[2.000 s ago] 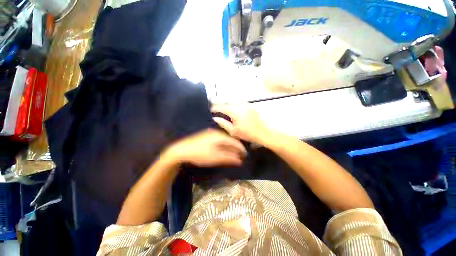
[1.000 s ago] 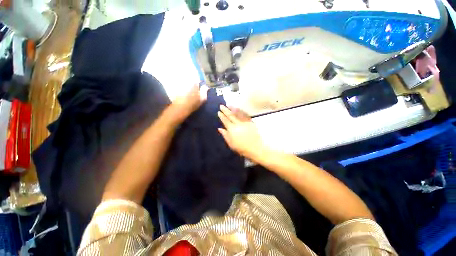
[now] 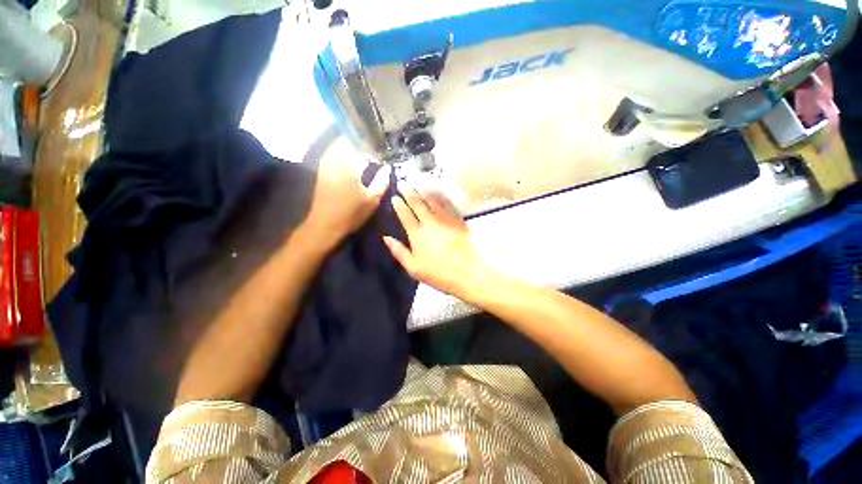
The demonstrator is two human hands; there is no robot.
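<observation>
A dark garment piece [image 3: 359, 321] hangs over the front edge of the machine bed, its upper edge at the presser foot [image 3: 395, 159]. My left hand [image 3: 345, 194] pinches the cloth edge just left of and in front of the foot. My right hand [image 3: 435, 236] lies on the right edge of the cloth with its fingers extended towards the foot, partly on the pale bed. The needle tip cannot be made out in the glare. The white and blue JACK sewing machine [image 3: 529, 104] stands above my hands.
A dark cloth heap [image 3: 180, 217] lies left of the machine. A black phone-like rectangle [image 3: 704, 168] lies on the machine's front right. A red and white box [image 3: 21, 274] is at far left on the tape-covered table [image 3: 80, 123]. A blue crate [image 3: 756, 260] with dark cloth is at right.
Two seconds ago both hands were in front of the bed, away from the foot. Both moved up to the foot with the cloth. Since one second ago they have stayed there; the view has shifted slightly.
</observation>
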